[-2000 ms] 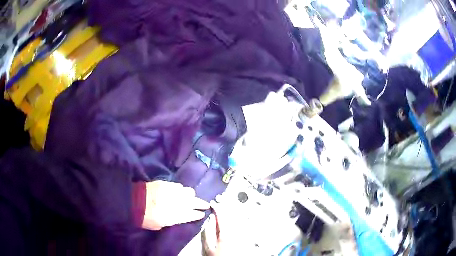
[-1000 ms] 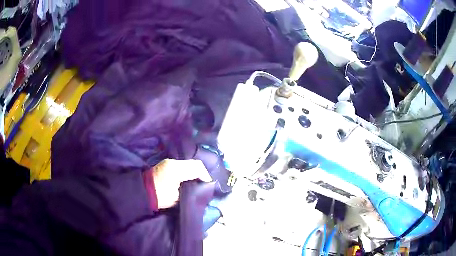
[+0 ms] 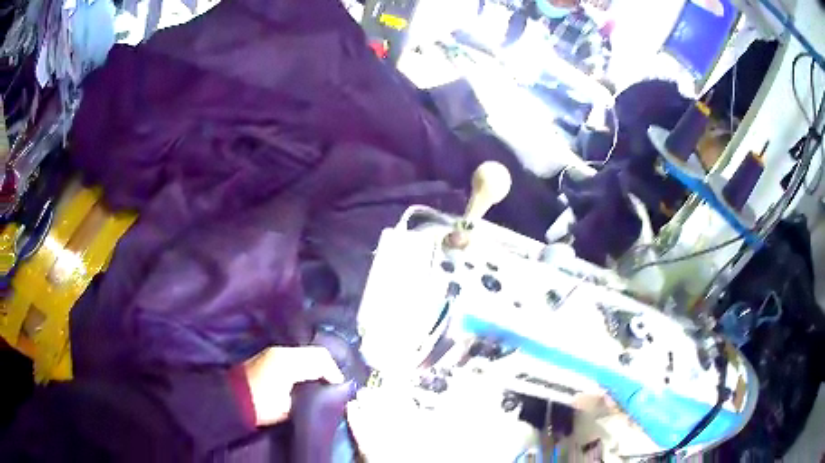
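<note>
A large dark purple garment point(image 3: 226, 208) lies heaped in front of me, with a lighter purple fold at its lower right edge. The white sewing machine head point(image 3: 507, 325) with a blue stripe stands at the garment's right. My left hand point(image 3: 291, 375), in a dark sleeve with a red cuff, lies on the cloth just left of the needle area; its fingertips pinch the fold's edge. The needle area is lost in glare. My right hand cannot be made out.
A yellow slatted crate point(image 3: 59, 271) is at the left. A cream knob point(image 3: 489, 185) stands on the machine's left end. Dark thread cones point(image 3: 692, 127) are on a stand at the upper right, with cables and a dark bag point(image 3: 778, 362) near the right edge.
The view has shifted, so the machine sits lower and further left. My left hand has let the strip near the machine's edge fold over and now holds the purple fold.
</note>
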